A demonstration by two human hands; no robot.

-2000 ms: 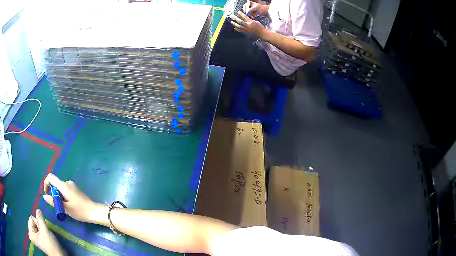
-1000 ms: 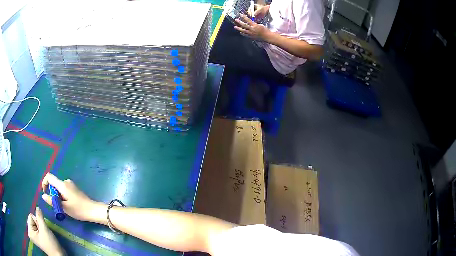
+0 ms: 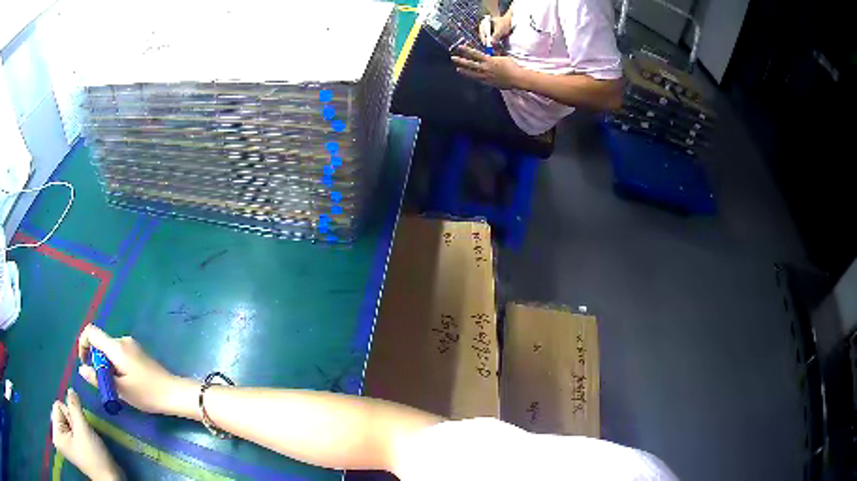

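My right hand (image 3: 136, 376) is at the lower left over the green mat (image 3: 225, 291), with a dark band on the wrist. It holds a thick blue marker (image 3: 105, 383) that slants down toward me. My left hand (image 3: 75, 434) is just below it at the bottom left, partly cut off by the picture's edge. Its fingers point up, and no object shows in it; whether the fingers are apart is unclear. A tall tray stack (image 3: 216, 160) stands at the back of the mat, with blue corner marks (image 3: 333, 169) down its right side.
Red tape (image 3: 70, 258) runs along the mat. Cardboard sheets with handwriting (image 3: 442, 329) (image 3: 554, 366) lie right of the bench edge. A person in pale pink (image 3: 564, 56) sits beyond, holding a pen over a tray. Another tray pile (image 3: 662, 99) is on a blue base. A white cable (image 3: 68, 211) is at left.
My hands and the marker stay nearly still. The other person's hands and tray have shifted slightly to the right and down.
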